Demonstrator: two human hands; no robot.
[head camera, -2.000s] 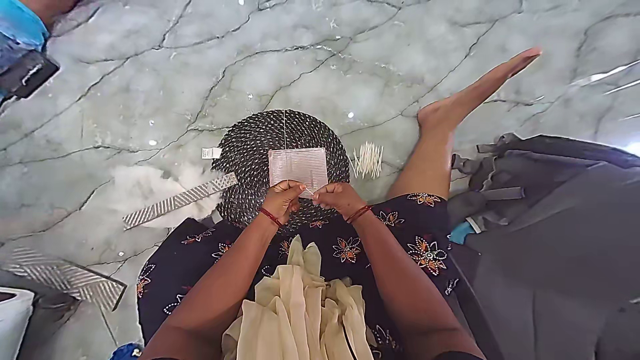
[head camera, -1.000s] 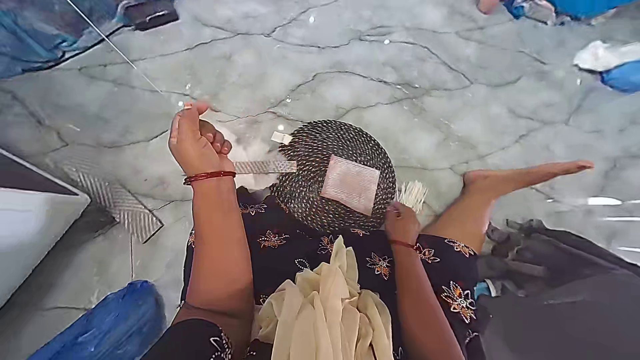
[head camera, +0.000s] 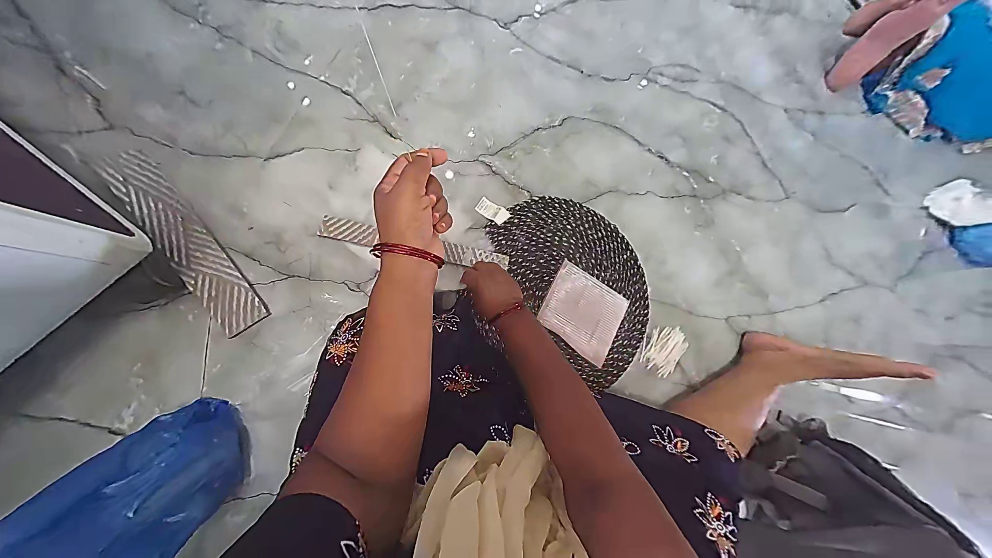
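My left hand (head camera: 411, 198) is raised over the floor, its fingertips pinching a thin pale thread (head camera: 377, 68) that runs up out of view. Lower and to its right, my right hand (head camera: 494, 290) is at the end of a narrow striped strip (head camera: 345, 230), beside the round black-and-white woven mat (head camera: 573, 221); what its fingers hold is hidden. On the mat lies a pinkish ribbed square (head camera: 585, 311). A small bundle of thin white sticks (head camera: 664, 351) rests on the floor at the mat's right edge. A small white tag (head camera: 491, 211) bearing print touches the mat's upper left.
A wider striped strip (head camera: 186, 240) lies at the left by a white box-like object (head camera: 62, 256). Blue cloth (head camera: 147, 473) is at the lower left, dark grey fabric (head camera: 829, 488) at the lower right. Part of another person in blue (head camera: 949, 77) shows at the upper right.
My right hand has left the side of the mat by the white sticks and crossed to the narrow strip's end. My left hand stays raised with the thread.
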